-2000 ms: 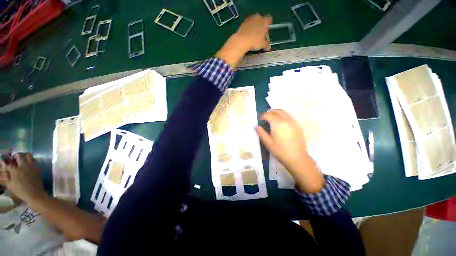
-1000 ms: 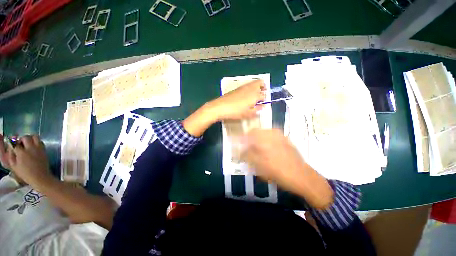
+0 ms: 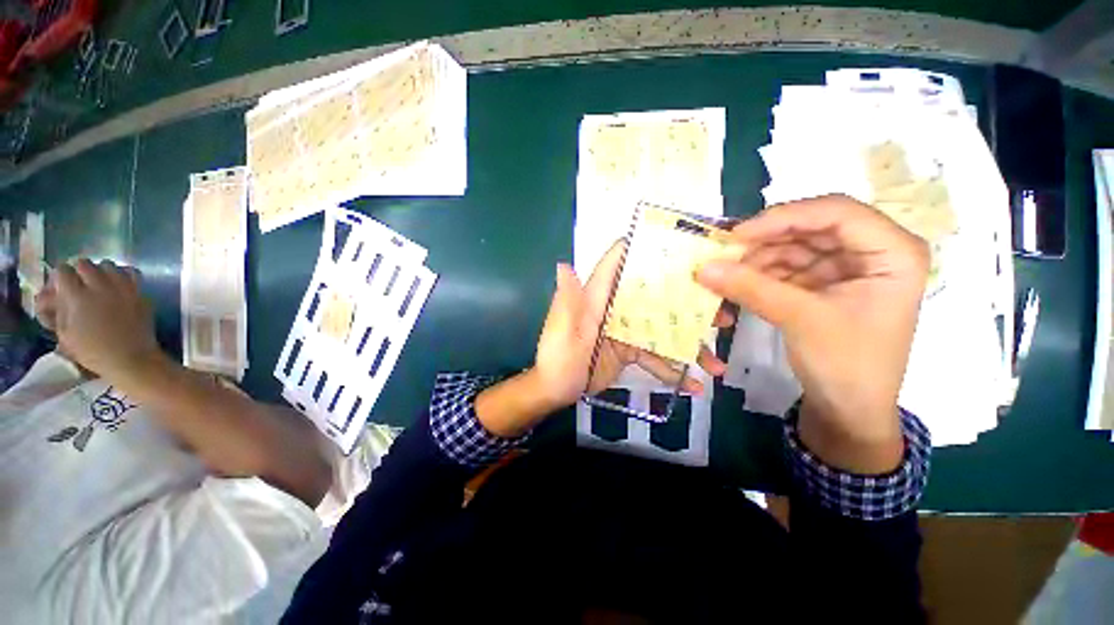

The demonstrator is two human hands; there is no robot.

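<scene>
My left hand (image 3: 564, 336) holds a thin rectangular phone frame (image 3: 632, 408) from below and its left side, tilted, over the adhesive sheet. A tan adhesive piece (image 3: 660, 293) with a small dark slot near its top lies over the frame's upper part; the frame's lower end shows bare. My right hand (image 3: 843, 275) pinches the adhesive piece at its upper right edge. The adhesive sheet (image 3: 650, 140) lies flat beneath, with open windows showing green at its near end. The hands and frame hide its middle.
A large untidy white stack (image 3: 794, 134) with tan scraps lies at right, beside a dark slab (image 3: 1029, 159). Tan sheet stacks (image 3: 354, 128) and an emptied white sheet (image 3: 357, 330) lie left. A rail (image 3: 550, 46) crosses behind. A coworker's hand (image 3: 104, 315) is far left.
My left hand came back from the belt with a frame, now over the sheet. My right hand now has an adhesive piece against the frame. The view has shifted, with bench items higher in the picture.
</scene>
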